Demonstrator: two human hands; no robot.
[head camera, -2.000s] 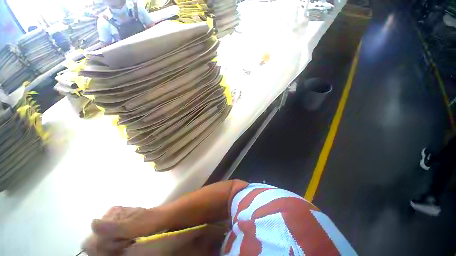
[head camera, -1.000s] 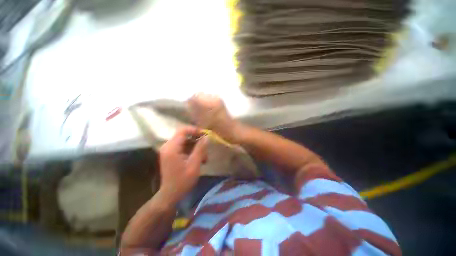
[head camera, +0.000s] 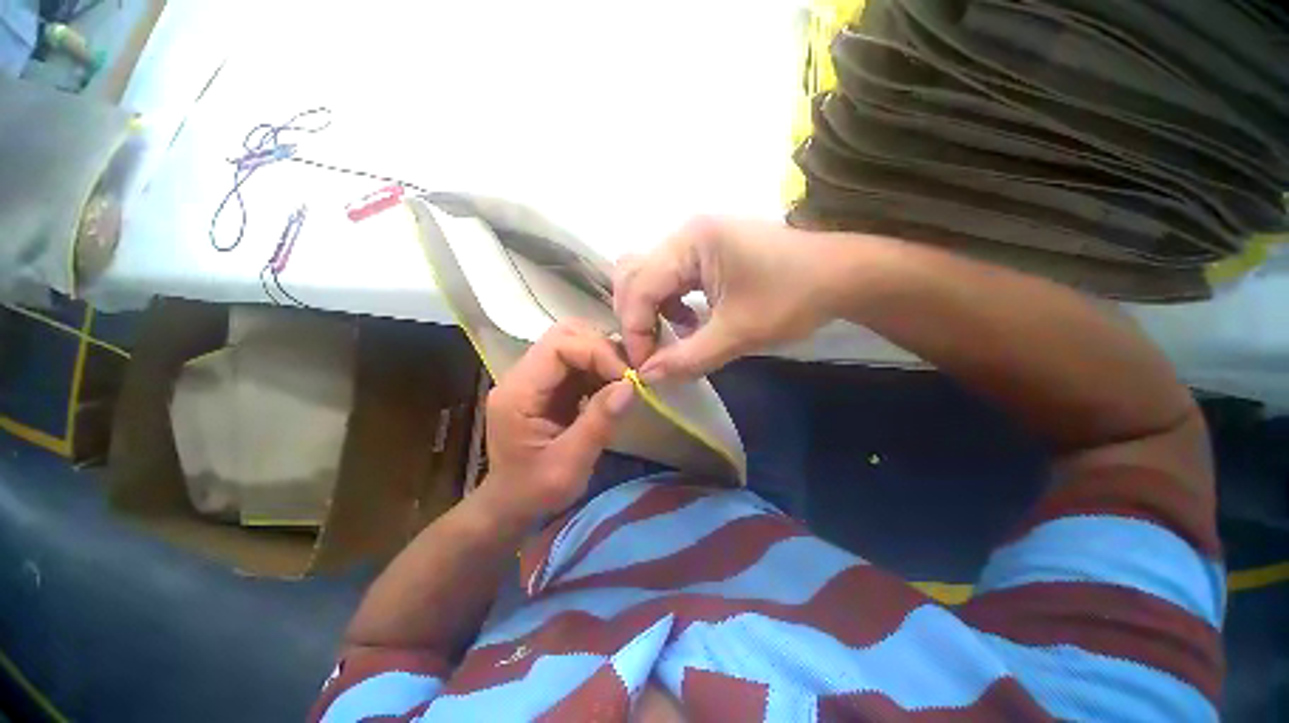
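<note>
A beige-grey pouch (head camera: 488, 283) with thin yellow edge binding lies over the table's front edge and the lap, its mouth gaping toward the upper left. My left hand (head camera: 544, 424) pinches the yellow binding between thumb and finger. My right hand (head camera: 721, 297) pinches at the same spot from the other side, fingertips almost touching the left ones. Whether a loose thread is between the fingertips cannot be told. The pouch's part behind the hands is hidden.
On the white table (head camera: 566, 99) lie a red lighter-like stick (head camera: 376, 202), a slim purplish handle (head camera: 289, 240) and dark cord (head camera: 226, 205). Stacked pouches (head camera: 1018, 156) stand at upper right. An open carton (head camera: 361, 466) with beige pieces is below left.
The view has swung from the stacks and aisle down to the lap and table edge. Since the second frame, my right hand has closed in beside my left at the yellow binding.
</note>
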